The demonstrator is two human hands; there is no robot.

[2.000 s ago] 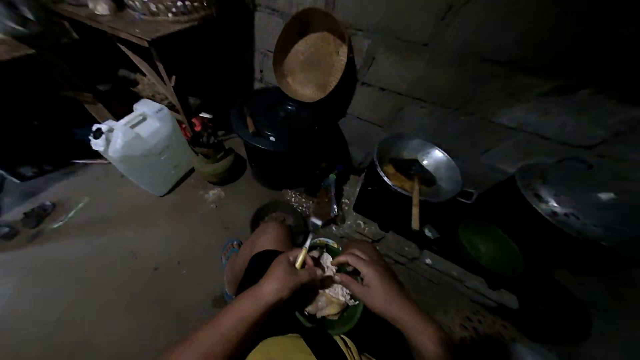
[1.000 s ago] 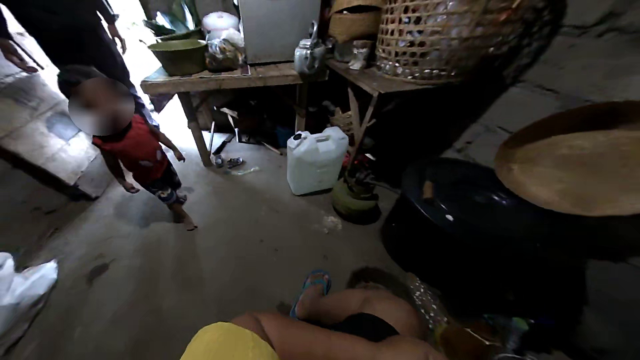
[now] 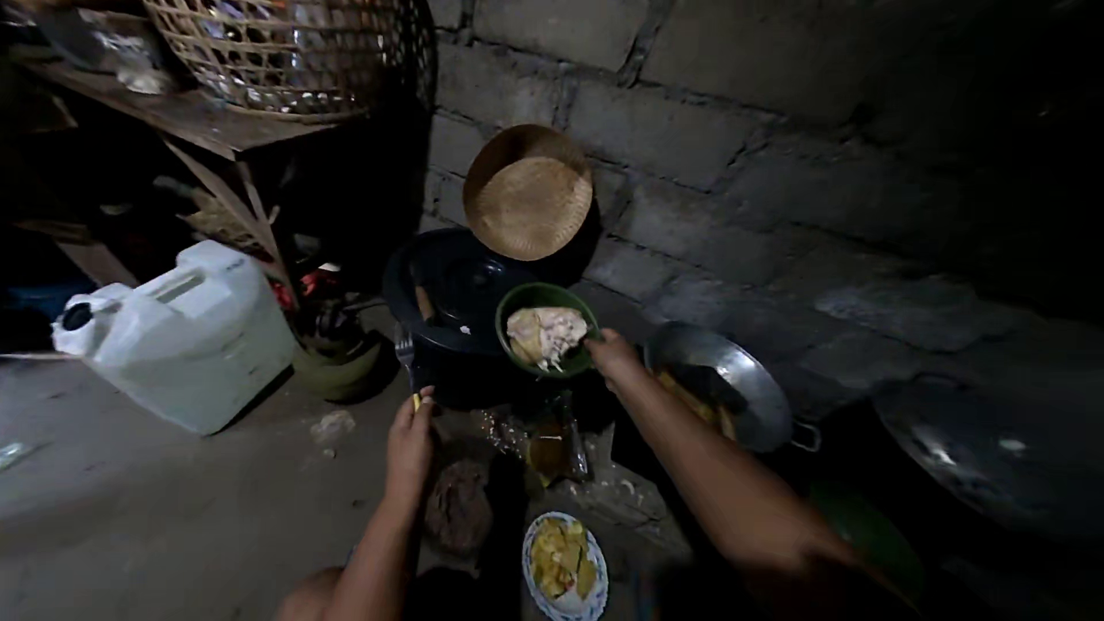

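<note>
My right hand [image 3: 611,352] grips the rim of a green bowl [image 3: 511,304], held over the edge of a large dark lidded pot [image 3: 414,267]. Pale shredded meat, probably chicken, [image 3: 545,335] lies in the bowl. My left hand [image 3: 412,418] holds a metal fork [image 3: 405,352] by its yellow handle, tines up, left of the bowl. A patterned oval plate [image 3: 528,561] with yellow food [image 3: 562,556] is low in view between my arms. To the right, a metal wok [image 3: 763,388] holds browned food and a dark utensil, partly hidden by my right forearm.
A round woven tray [image 3: 530,198] leans on the block wall [image 3: 690,138] behind the pot. At left are a white jerrycan [image 3: 190,336], a green gas cylinder [image 3: 341,371] and a wooden table [image 3: 198,125] bearing a bamboo basket [image 3: 285,52]. A dark lidded pot [image 3: 983,448] sits at right.
Two seconds ago both hands were together at the green bowl low in view; now the right hand holds it out over the pot's edge and the left is apart with the fork. The view swung left and back.
</note>
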